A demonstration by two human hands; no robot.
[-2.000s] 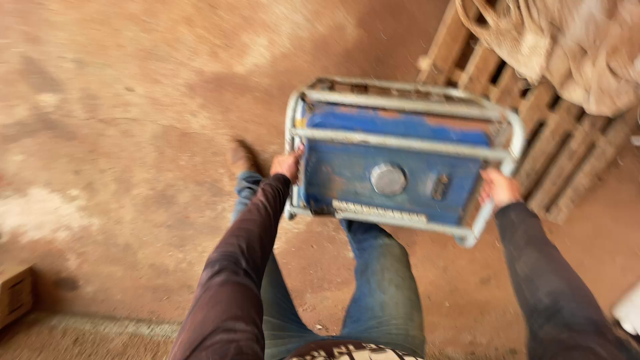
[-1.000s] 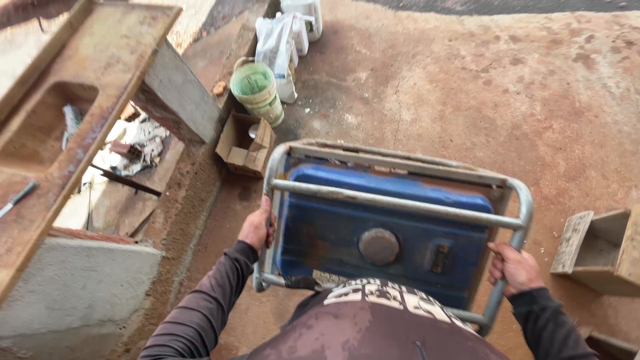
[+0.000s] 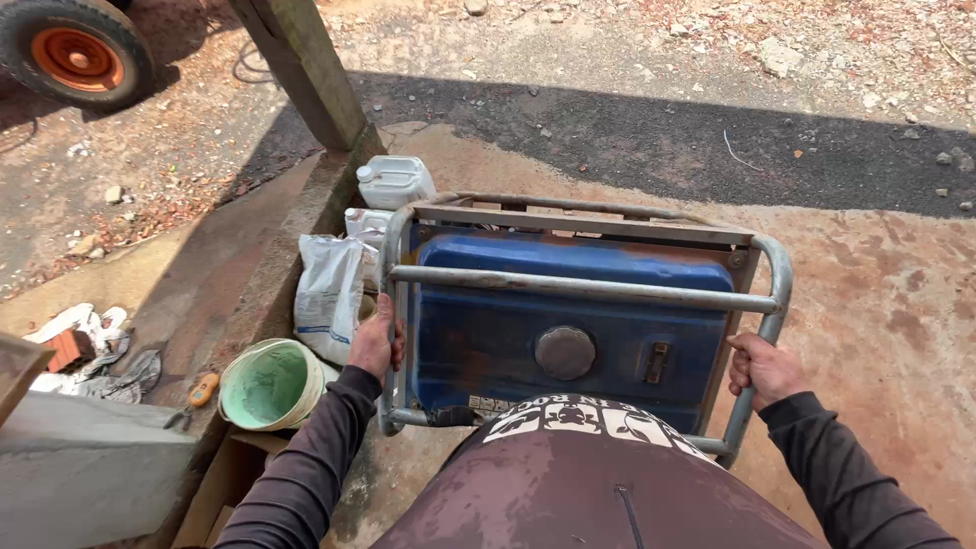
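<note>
A portable generator with a blue, rust-stained fuel tank (image 3: pixel 488 328) and a grey tubular metal frame (image 3: pixel 587 286) is in front of my torso. The round fuel cap (image 3: pixel 565 352) faces up, with a small gauge (image 3: pixel 656 362) to its right. My left hand (image 3: pixel 377 341) is closed around the frame's left side tube. On the opposite side, my right hand (image 3: pixel 765 370) grips the right tube. My shirt hides part of the generator's near edge, and its underside is out of sight.
Left of the generator are white plastic jugs (image 3: pixel 395 181), a white sack (image 3: pixel 328 293), a green-lined bucket (image 3: pixel 271 385) and a cardboard box (image 3: pixel 217 488) beside a low concrete curb (image 3: pixel 267 297). A post (image 3: pixel 305 72) rises from the curb. Rubble and a wheel (image 3: pixel 76 57) lie beyond.
The view has swung a lot, from a wooden pallet past a worktop with a basin to the jugs, post and outdoor ground. Both hands have kept hold of the generator frame throughout.
</note>
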